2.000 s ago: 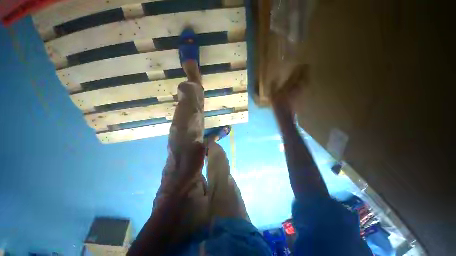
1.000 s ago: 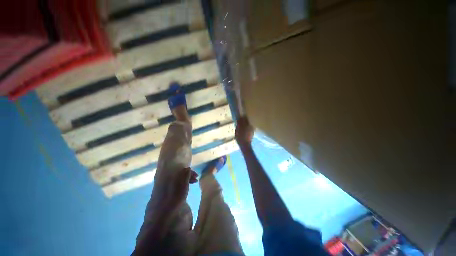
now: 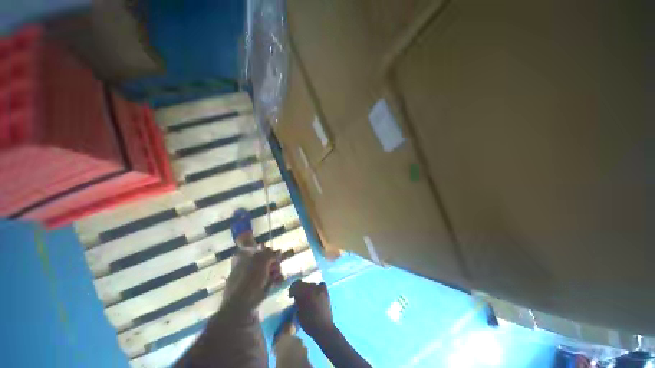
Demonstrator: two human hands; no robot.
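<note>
Large brown cartons [image 3: 352, 172] with white labels stand stacked on my right. Clear stretch wrap [image 3: 266, 65] hangs bunched along their far left edge, and a thin strand of it runs down towards my hands. My left hand [image 3: 251, 277] is closed around the lower end of this strand, above the pallet. My right hand [image 3: 313, 305] is curled just to the right of it, off the carton; blur hides whether it holds anything.
A pale slatted wooden pallet [image 3: 172, 267] lies on the blue floor, with my foot over it. Stacked red trays [image 3: 79, 136] stand on its left side. A brown object [image 3: 108, 43] is behind them. More wrapped cartons [image 3: 546, 320] show at the lower right.
My right hand has left the carton edge and moved down beside my left hand. My left hand has come forward and taken the wrap strand. The view has shifted, showing more cartons and red trays.
</note>
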